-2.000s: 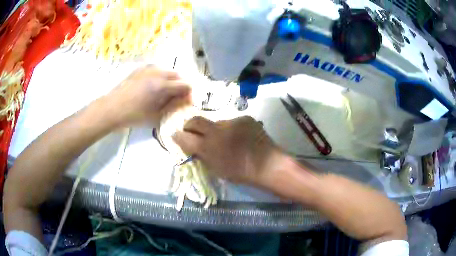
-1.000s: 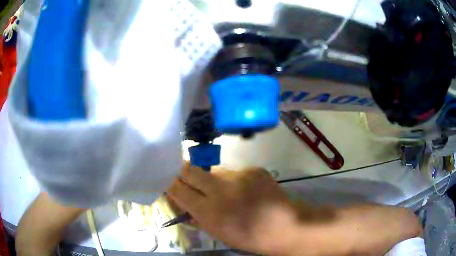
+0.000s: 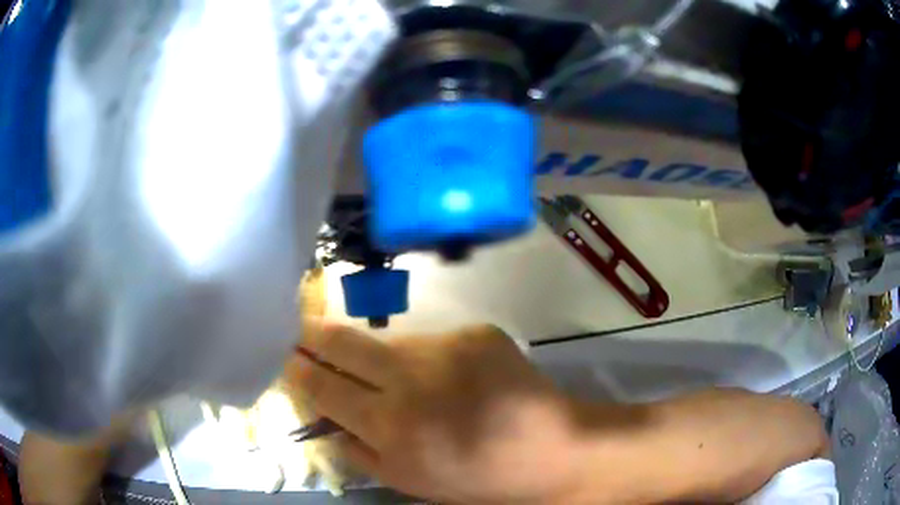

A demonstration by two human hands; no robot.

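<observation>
My right hand (image 3: 434,404) is low in the centre, its fingers curled over a cream cord tassel piece (image 3: 276,434) on the machine table. Loose cream strands stick out below the fingers. A pointed dark metal tip (image 3: 318,430) protrudes from under the hand. The fingertips lie just left of and below a small blue knob (image 3: 375,293). The needle area is hidden. Only my blurred left forearm shows at lower left; the left hand is hidden behind the white cloth cover (image 3: 187,227). A cream cord (image 3: 166,459) runs down to the table's front edge.
The machine head carries a large blue knob (image 3: 452,178) and blue lettering. Dark red thread snips (image 3: 612,261) lie on the bed, right of my hand. A metal fitting (image 3: 806,284) is at the right. A clear plastic bag (image 3: 868,434) hangs at the lower right edge.
From two seconds ago, the view has moved close to the machine head, and the cover now hides my left hand. Since one second ago, my right hand appears slightly further left.
</observation>
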